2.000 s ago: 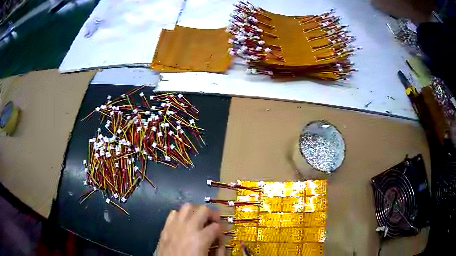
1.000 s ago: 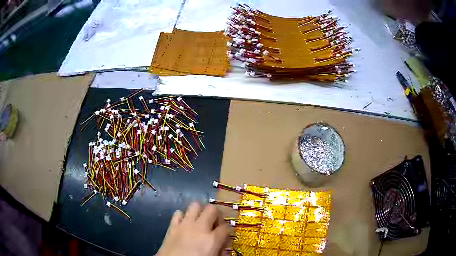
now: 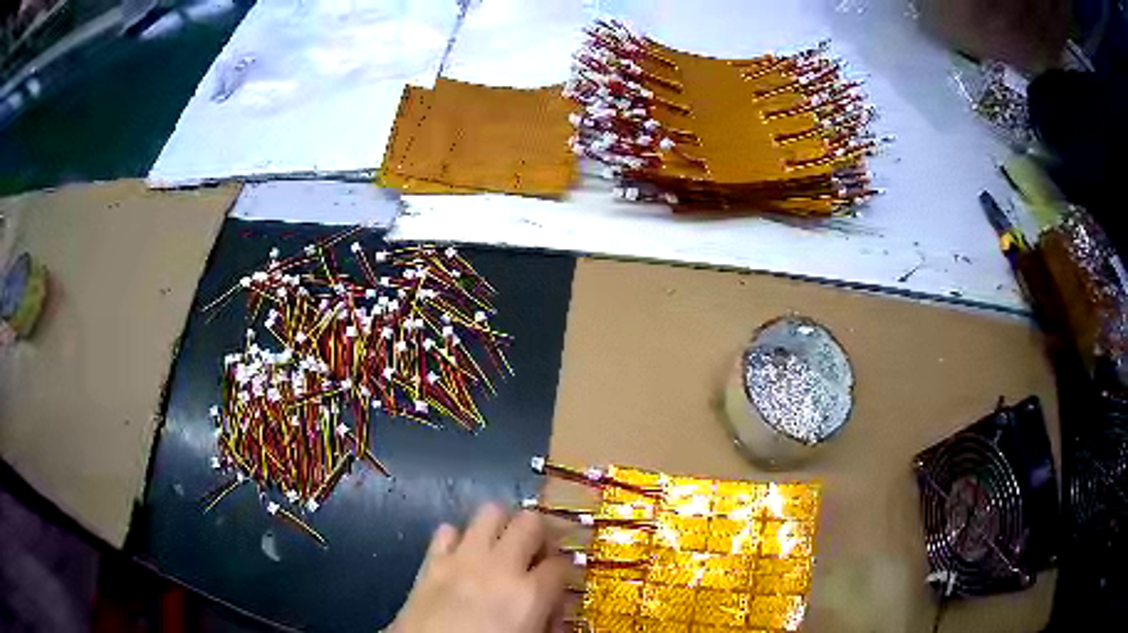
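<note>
The amber flexible circuit panel (image 3: 705, 550) lies at the bottom edge, shiny under the light. Connector leads (image 3: 572, 474) with white plugs stick out from its left side. My left hand (image 3: 489, 575) is at the panel's lower left edge, fingers bent over the lower leads; its fingertips are hidden, so I cannot tell if it grips one. My right hand is not in view. A loose pile of connector leads (image 3: 291, 433) lies on the black mat (image 3: 421, 495), up and left of my hand.
A tin of silvery scrap (image 3: 792, 390) stands above the panel. A black fan (image 3: 987, 501) is at right. Finished panels (image 3: 730, 118) and bare panels (image 3: 482, 139) lie at the back. A yellow-and-black handled tool (image 3: 1008, 233) and part of a person (image 3: 1002, 25) are at upper right.
The panel sits slightly lower and further right in view than two seconds ago. A thin tip seen over the panel then is no longer visible. My left hand has barely moved.
</note>
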